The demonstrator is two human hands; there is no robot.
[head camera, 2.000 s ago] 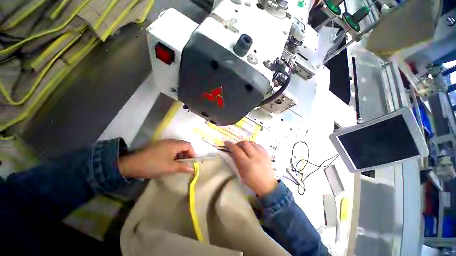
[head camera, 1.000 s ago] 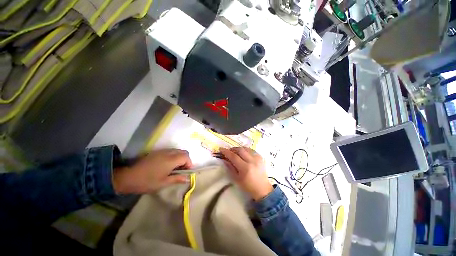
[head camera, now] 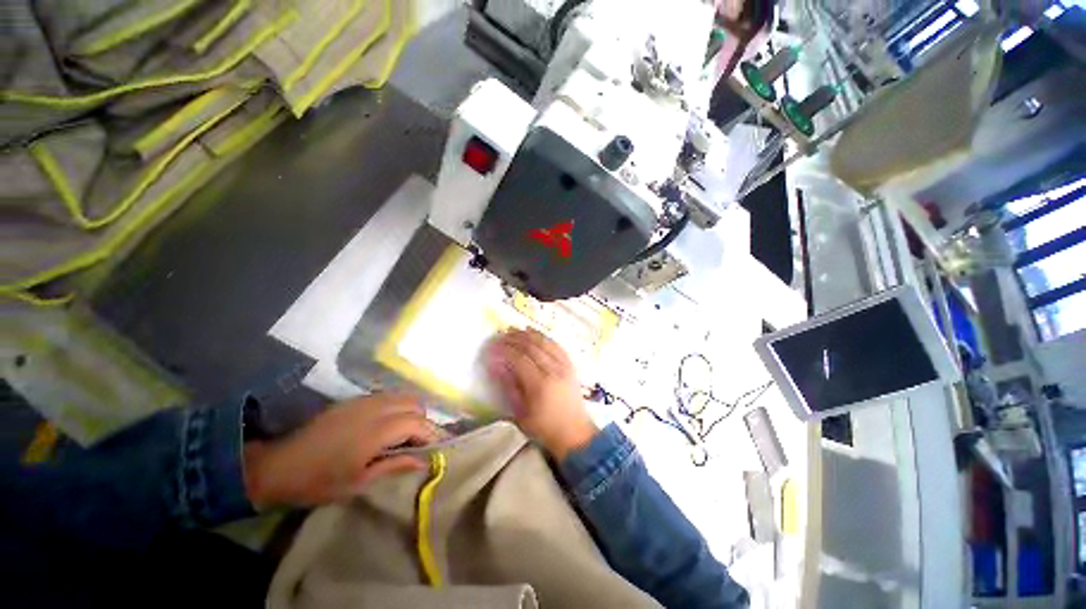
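A beige garment piece (head camera: pixel 488 512) with a yellow binding strip (head camera: pixel 426 523) hangs over the table's front edge. My left hand (head camera: pixel 345 450) grips its upper edge, left of the strip. My right hand (head camera: pixel 536 387) lies just above the cloth's top edge, below the machine head, its fingers bent and slightly blurred. I cannot tell whether it holds anything. The white sewing machine head, with a dark grey cover (head camera: pixel 560 214) and red logo, stands beyond my hands. The needle area is not clearly visible.
A heap of beige pieces with yellow edges (head camera: pixel 179 107) lies at the upper left. A yellow-framed plate (head camera: pixel 399 327) is left of my right hand. Black cord (head camera: pixel 691 405), grey strips (head camera: pixel 760 506) and a control screen (head camera: pixel 855 353) are on the right. Green thread cones (head camera: pixel 810 110) stand behind.
The view has shifted, showing more of the yellow-framed plate. My right hand has moved off the cloth's top edge, away from me. My left hand still grips the cloth, which sits lower in view.
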